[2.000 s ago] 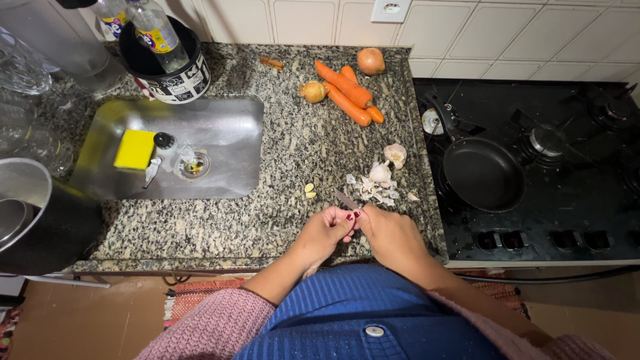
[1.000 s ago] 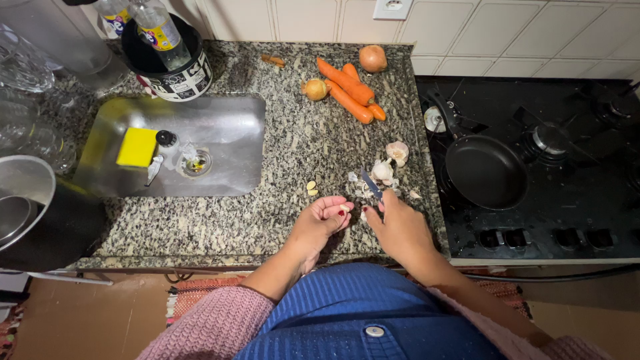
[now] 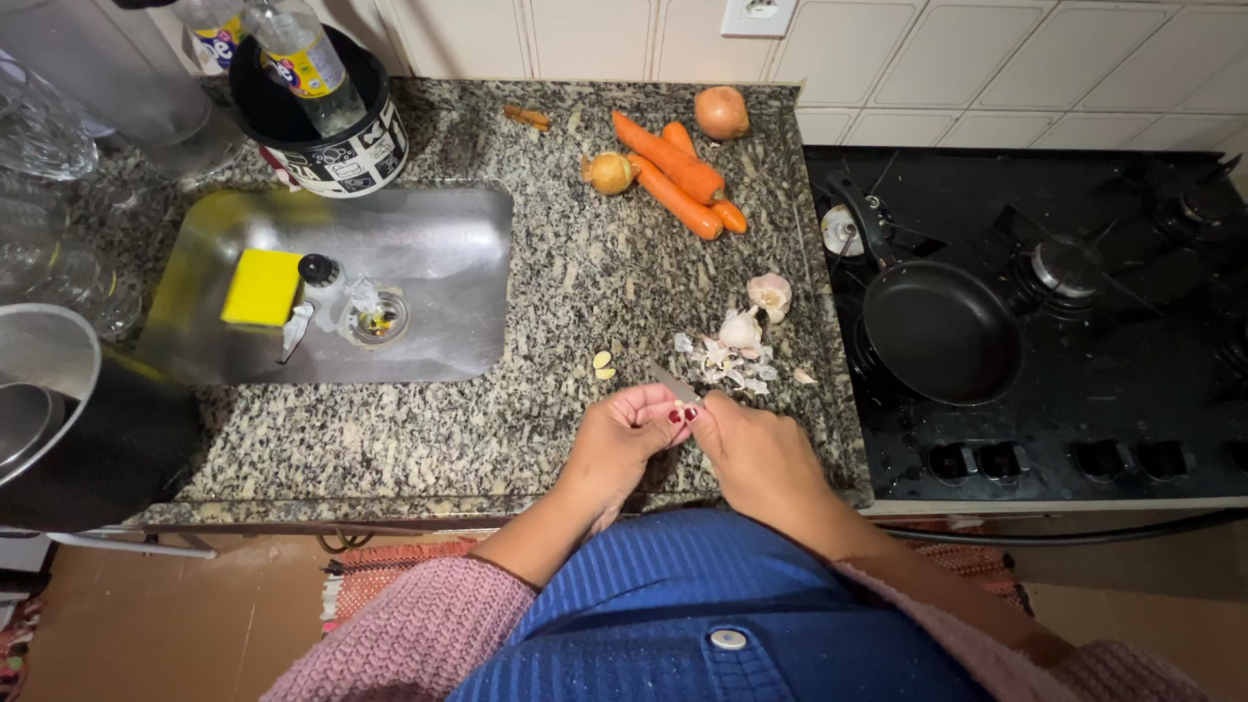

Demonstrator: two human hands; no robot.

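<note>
Near the counter's front edge, my left hand (image 3: 624, 439) pinches a small pale garlic clove (image 3: 680, 406) between thumb and fingers. Close against it, my right hand (image 3: 765, 453) grips a small knife, whose metal blade (image 3: 673, 382) points up and left beside the clove. Its handle is hidden in my palm. Peeled garlic pieces (image 3: 604, 367) lie on the granite just beyond my left hand. Loose garlic skins (image 3: 726, 366) are spread beyond my right hand, next to a garlic bulb (image 3: 740, 330) and another garlic bulb (image 3: 770, 295) behind it.
Carrots (image 3: 673, 180) lie at the back of the counter with a yellow onion (image 3: 609, 174) and a browner onion (image 3: 721, 113). On the left, a steel sink (image 3: 448, 283) holds a yellow sponge (image 3: 261, 287). A black frying pan (image 3: 943, 331) rests on the stove at right.
My hands were apart one second ago, with the knife at the garlic skins; now my right hand and the knife are back against the clove in my left hand.
</note>
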